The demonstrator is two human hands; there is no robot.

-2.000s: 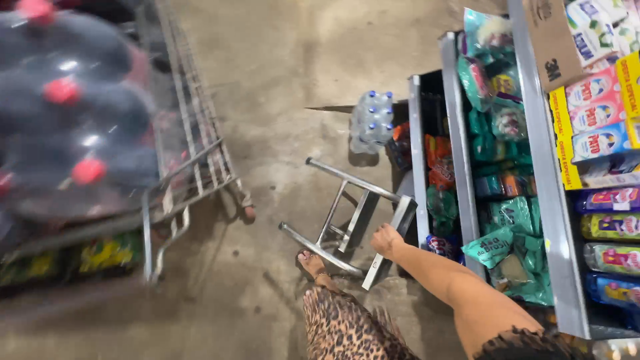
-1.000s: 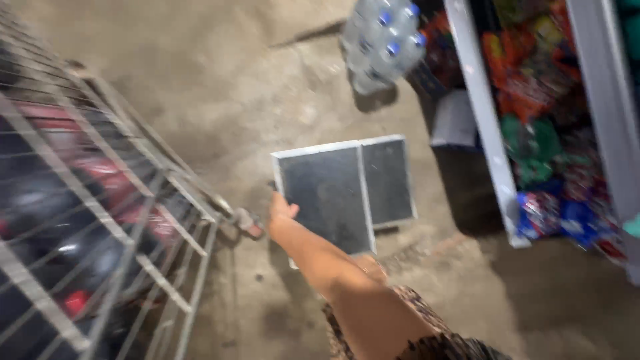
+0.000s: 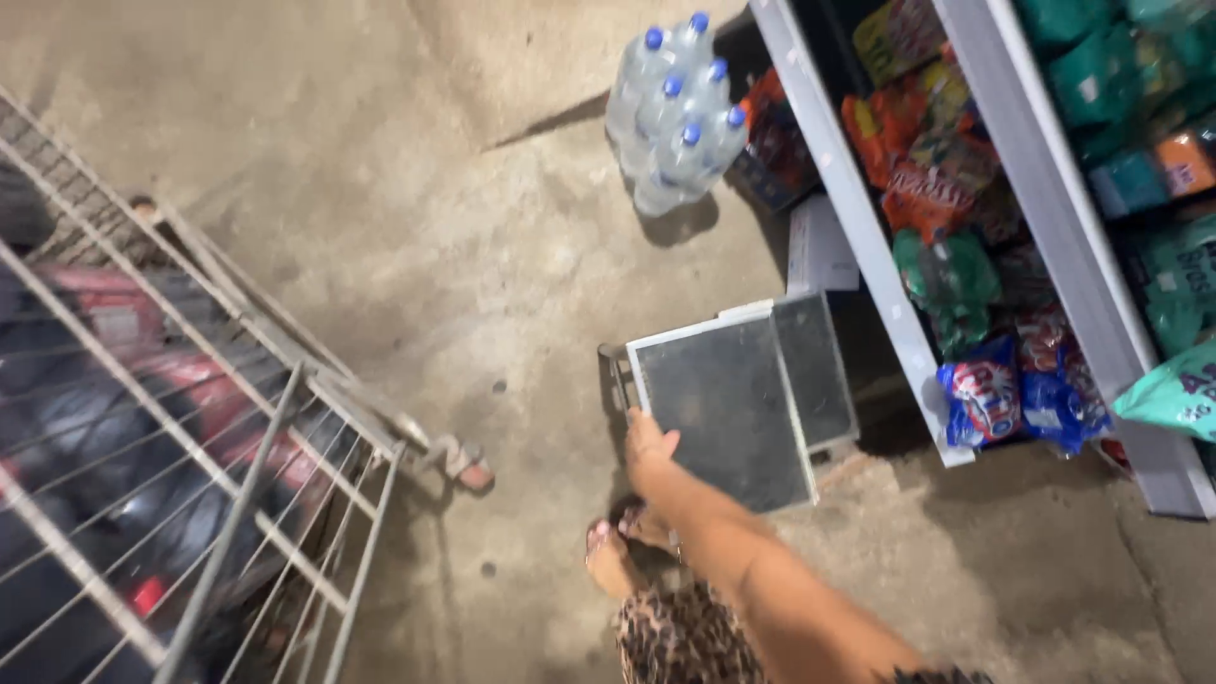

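A two-step metal step stool (image 3: 717, 408) with dark treads and pale metal edges stands on the concrete floor, treads facing up. My right hand (image 3: 651, 442) reaches in from the lower right and grips the left edge of its larger tread, thumb over the top and fingers partly hidden at the side. Part of a metal leg shows just beyond the fingers. My left hand is out of view.
A wire shopping cart (image 3: 256, 494) with wrapped bottles is at the left. Shrink-wrapped clear bottles (image 3: 674, 114) with blue caps stand on the floor beyond the stool. Shelves (image 3: 860, 237) of bagged goods rise at the right. My feet (image 3: 608, 556) are below the stool.
The step stool was tilted with its legs and frame showing; now its treads face up. My right hand has gone from its right part to the left tread edge. The view has shifted nearer.
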